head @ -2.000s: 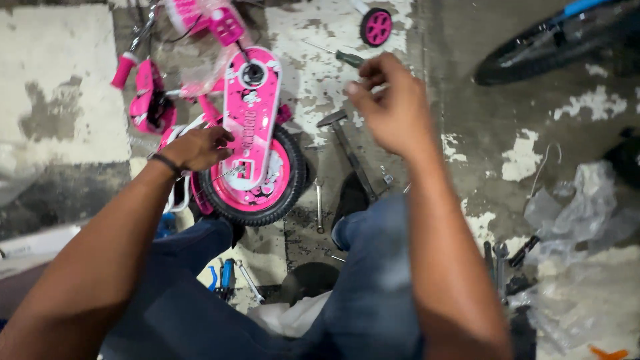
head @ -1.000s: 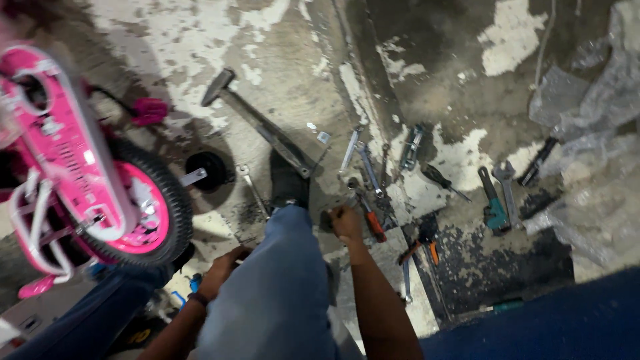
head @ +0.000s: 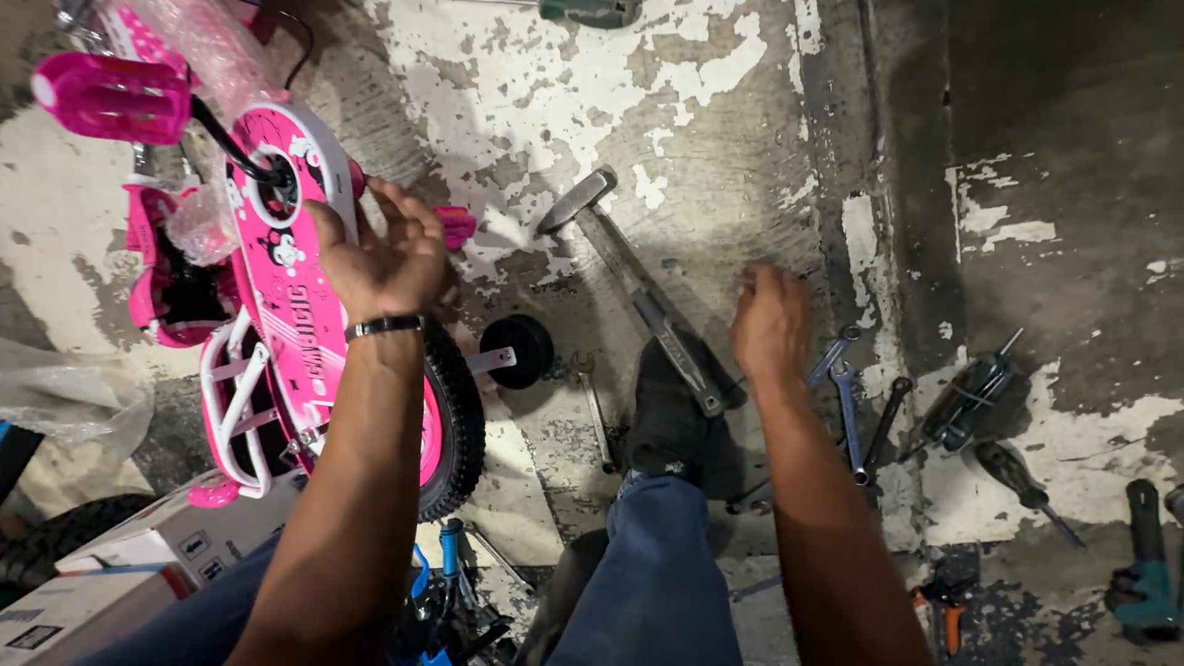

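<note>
A pink child's bicycle lies on its side at the left, its pink chain guard (head: 301,305) facing up, with a pink pedal (head: 120,97) on a black crank and a black tyre (head: 460,425). My left hand (head: 388,250) is at the edge of the chain guard, thumb over it and fingers apart; whether it grips the frame is hidden. Right of centre, my right hand (head: 775,319) hangs above the floor with fingers curled; what is in it, if anything, cannot be seen. Between the hands a hammer (head: 638,277) lies with its handle across my shoe.
A wrench (head: 594,412) and a black training wheel (head: 518,351) are near the tyre. Several wrenches (head: 848,416), a screwdriver (head: 1022,476), a multi-tool (head: 967,402) and a teal-handled tool (head: 1145,564) lie at the right. Cardboard boxes (head: 176,536) stand at lower left.
My left hand has moved from beside my leg to the bicycle's chain guard. My right hand has moved up from the tools near my foot. The view has shifted towards the bicycle.
</note>
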